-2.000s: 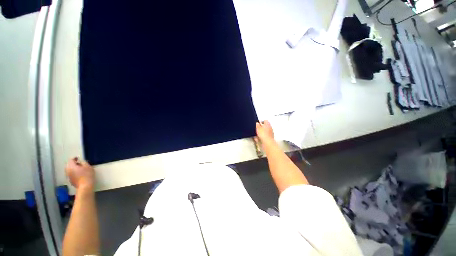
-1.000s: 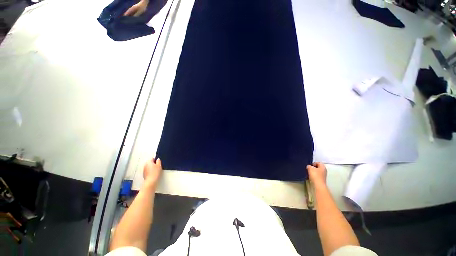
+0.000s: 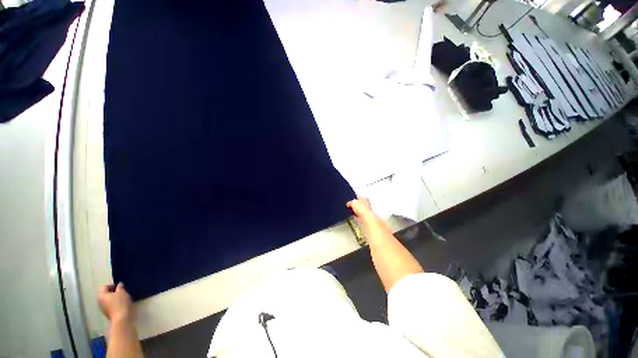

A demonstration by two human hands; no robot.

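The navy fabric (image 3: 203,140) lies flat and long on the white cutting table, its near edge towards me. My left hand (image 3: 115,301) holds its near left corner between the fingers. My right hand (image 3: 360,208) pinches its near right corner. A slim yellowish-gold bar (image 3: 357,231) lies by the table edge, just below my right hand. The fingertips are small and partly hidden at the fabric's corners.
A silver rail (image 3: 63,210) runs along the left, with loose navy fabric (image 3: 28,52) beyond it. White paper (image 3: 399,133), a dark bundle (image 3: 474,85) and cut strips (image 3: 559,77) lie right. Scraps (image 3: 559,273) and a whitish tub (image 3: 546,341) are below the table edge.
The view has swung to the right, bringing the cut strips and floor scraps back into sight. Both hands still hold the fabric's corners. The other person's hand at the loose navy fabric is out of view.
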